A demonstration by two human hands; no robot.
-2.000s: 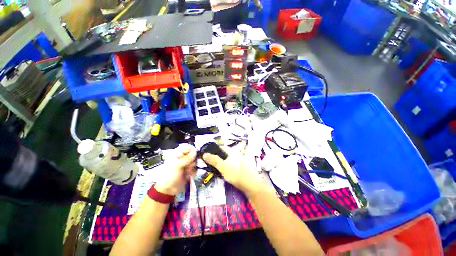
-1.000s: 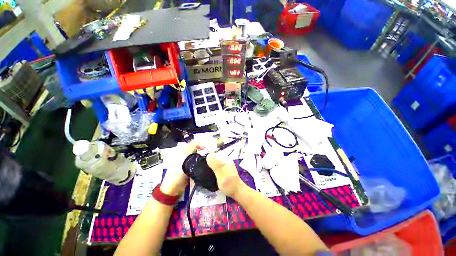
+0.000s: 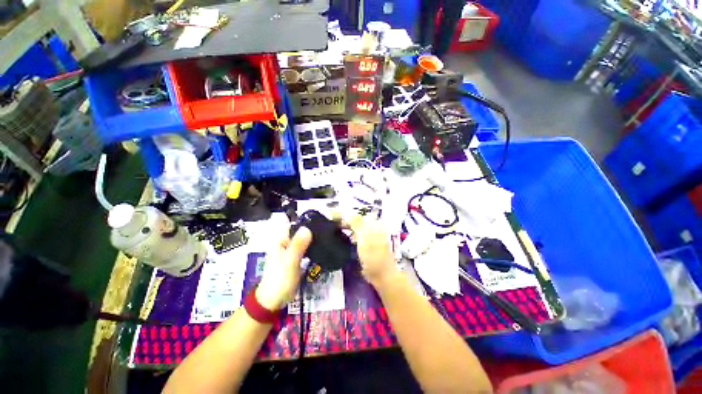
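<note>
A rounded black unit (image 3: 326, 240) is held above the printed sheets at the middle of the bench. My left hand (image 3: 283, 265) grips its left side, with the thumb on top; a red band is on the wrist. My right hand (image 3: 371, 245) is at its right edge, with the fingers against it; whether they hold a tool is too blurred to tell. A thin black cable (image 3: 301, 323) hangs from the unit past the bench's front edge. A small yellow-and-black piece (image 3: 314, 272) shows just below the unit.
A white bottle with a bent spout (image 3: 158, 240) stands left. Blue and red parts bins (image 3: 231, 112) and a white socket strip (image 3: 319, 155) are behind. Wires and white paper (image 3: 437, 263) lie right, beside a black-handled tool (image 3: 500, 302). A large blue bin (image 3: 589, 231) adjoins the bench's right side.
The black unit has turned and now lies flatter, with a broader face showing. My right hand has moved slightly right to its edge. The yellow-and-black piece shows again below it.
</note>
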